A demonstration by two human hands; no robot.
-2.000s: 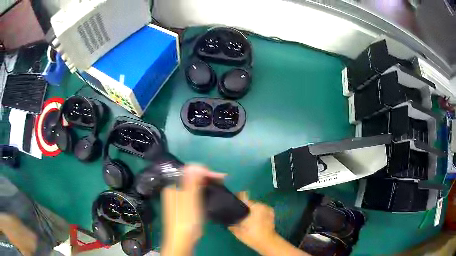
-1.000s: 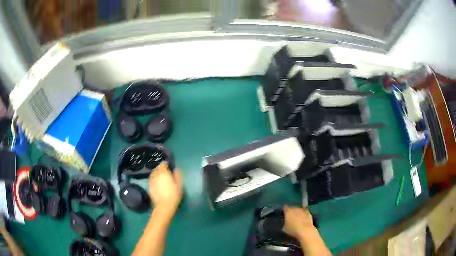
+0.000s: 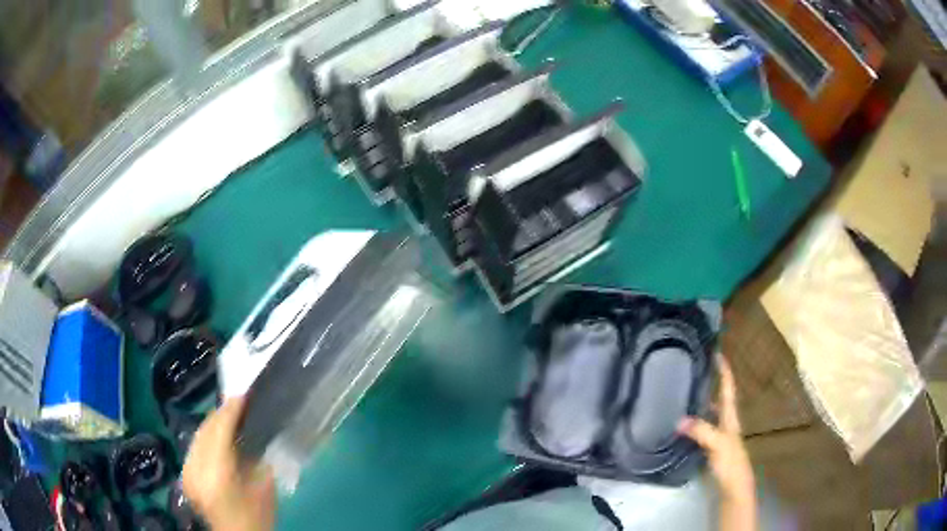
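Observation:
My left hand (image 3: 226,472) grips the near end of a black and white retail box (image 3: 322,332), tilted and blurred at left centre, with a headphone picture on its white face. My right hand (image 3: 724,446) holds the right edge of a black blister tray (image 3: 615,384) at lower right. The tray shows two large rounded recesses with nothing seen in them. The fingertips of my right hand rest at its right recess.
Open box sleeves (image 3: 561,207) stand in a row at the back centre. Several headphones (image 3: 156,285) and a blue and white instrument (image 3: 83,363) are at left. A green pen (image 3: 740,185), a white power strip (image 3: 774,148) and brown cardboard (image 3: 846,322) are at right.
The view has swung right. My left hand has left the headphones and now grips the retail box, which is lifted and tilted. My right hand now holds the blister tray at lower right.

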